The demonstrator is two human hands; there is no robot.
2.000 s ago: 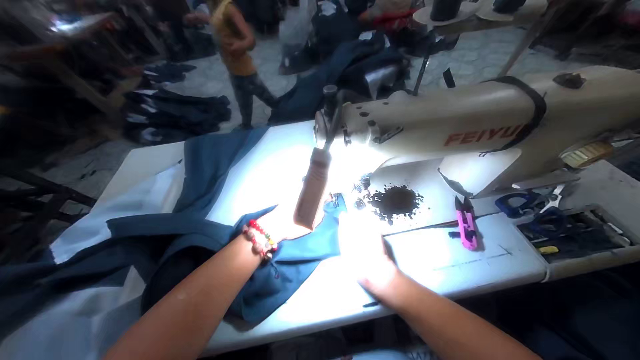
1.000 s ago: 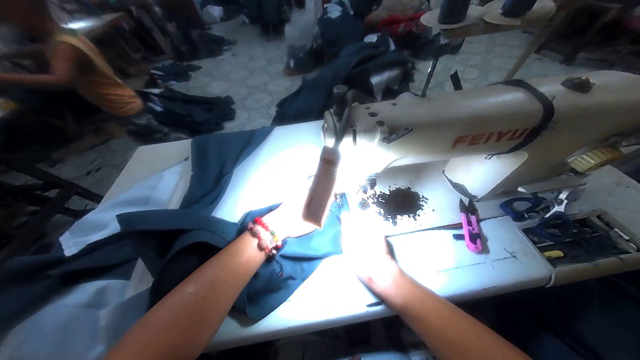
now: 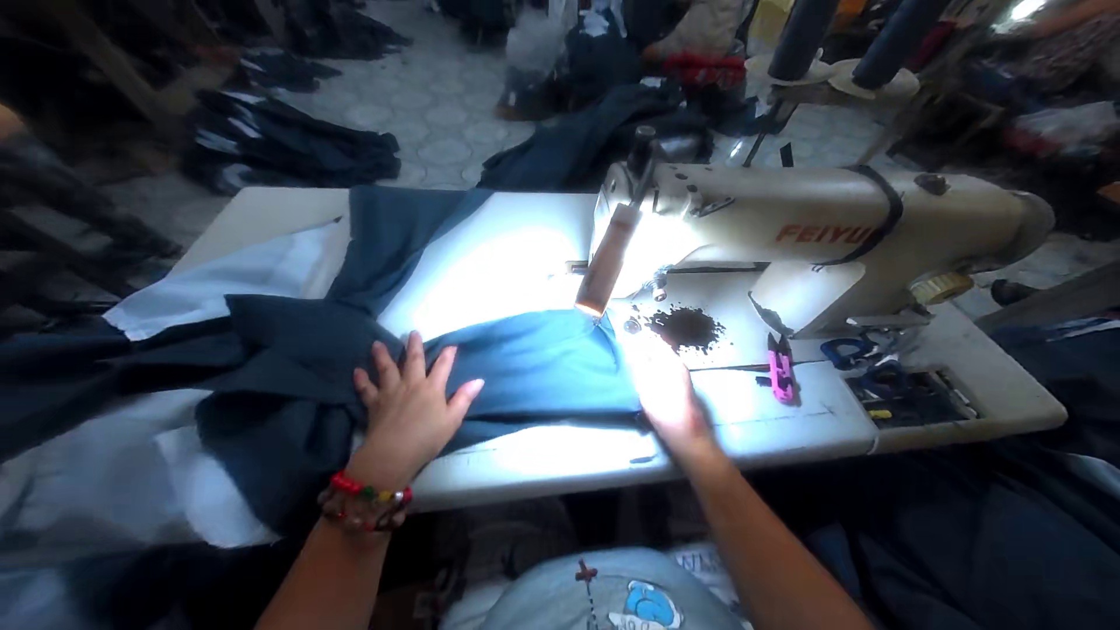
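My left hand [image 3: 411,402], beaded bracelets at its wrist, lies flat with fingers spread on dark blue fabric [image 3: 534,363]. The fabric reaches right to the needle area of a Feiyu sewing machine [image 3: 787,210]. At the fabric's right edge is my right hand [image 3: 669,394], so brightly lit that its fingers and any grip cannot be made out. A lamp [image 3: 610,262] fixed at the machine head lights the spot. Pink thread snips [image 3: 780,372] lie on the table right of my right hand.
A dark patch of specks [image 3: 687,328] marks the machine bed. Blue-handled scissors [image 3: 847,353] and small tools lie around a recessed tray [image 3: 927,411] at right. White cloth [image 3: 236,280] lies at left. Thread cones [image 3: 801,39] stand behind the machine; dark garments [image 3: 289,140] lie on the floor.
My left hand has moved left, away from the needle area, and now lies flat; the fabric there is spread smoother. The person seen at the upper left earlier is mostly out of view.
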